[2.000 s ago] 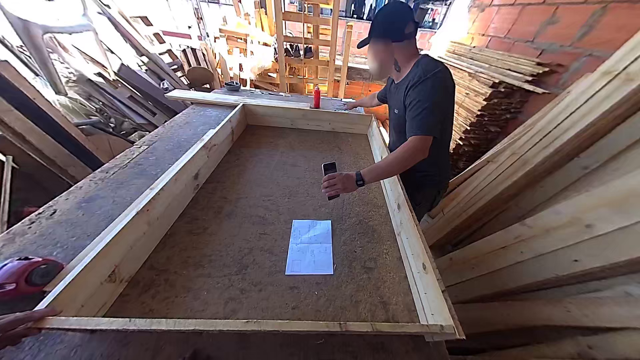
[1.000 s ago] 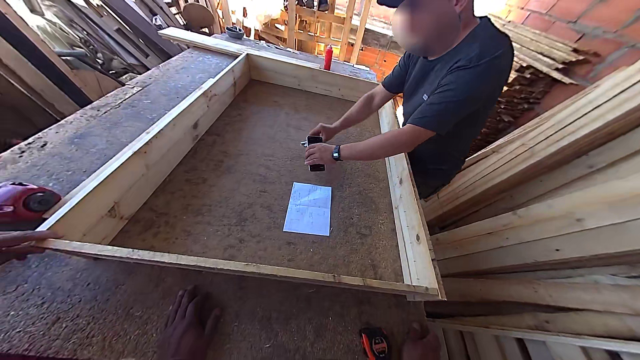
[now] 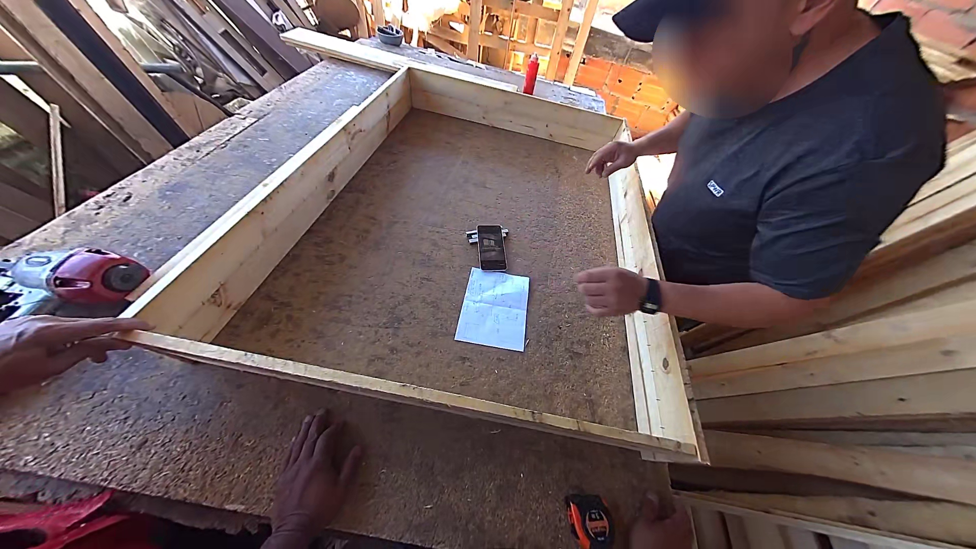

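Note:
My left hand [image 3: 316,473] rests palm down on the worn workbench [image 3: 213,427], fingers apart, holding nothing. At the bottom edge my right hand [image 3: 661,524] is partly cut off beside a black and orange tape measure [image 3: 589,521]; its fingers are unclear. A rectangular frame of pale boards [image 3: 412,389] lies across the bench in front of both hands. Inside it, a smartphone [image 3: 492,248] lies over a small metallic piece [image 3: 472,237], just beyond a creased sheet of paper [image 3: 494,309] with handwriting.
A co-worker [image 3: 823,175] leans over the frame's right side. Another person's hand [image 3: 61,343] touches the near left corner, by a red power tool [image 3: 99,276]. A red bottle [image 3: 531,74] stands beyond the far board. Stacked boards [image 3: 839,389] fill the right.
The phone, earlier in the co-worker's hands, now lies inside the frame, and those hands have drawn apart toward the right side. My hands, unseen two seconds ago, are in view; the view has tilted down.

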